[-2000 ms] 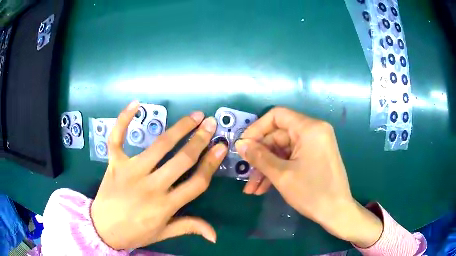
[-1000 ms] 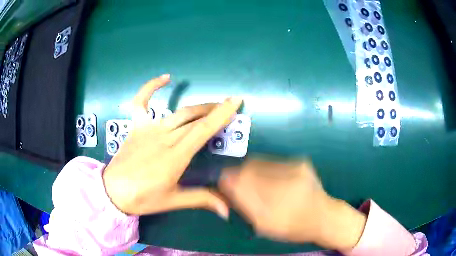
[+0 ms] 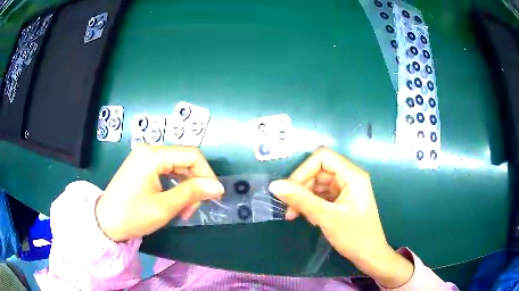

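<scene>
A short clear sticker strip (image 3: 259,199) with a few black rings is stretched between my hands near the bench's front edge. My left hand (image 3: 165,190) pinches its left end between thumb and fingers. My right hand (image 3: 327,207) pinches its right end. Beyond the strip, a pale camera cover plate (image 3: 273,136) lies alone on the green bench. Three more cover plates lie in a row to its left: one tilted (image 3: 189,125), one partly hidden by my left hand (image 3: 149,129), and one farthest left (image 3: 111,123).
A black divided tray (image 3: 65,79) at the left holds many plates in its far-left part and one plate (image 3: 95,27) nearer. Overlapping strips of black rings (image 3: 418,96) lie at the right. A dark object edge (image 3: 501,85) shows at far right. A clear film piece (image 3: 320,256) lies near the front edge.
My left hand has left the plates and now grips the strip's left end. My right hand has moved right with the strip. The plates are uncovered, and the whole view has shifted.
</scene>
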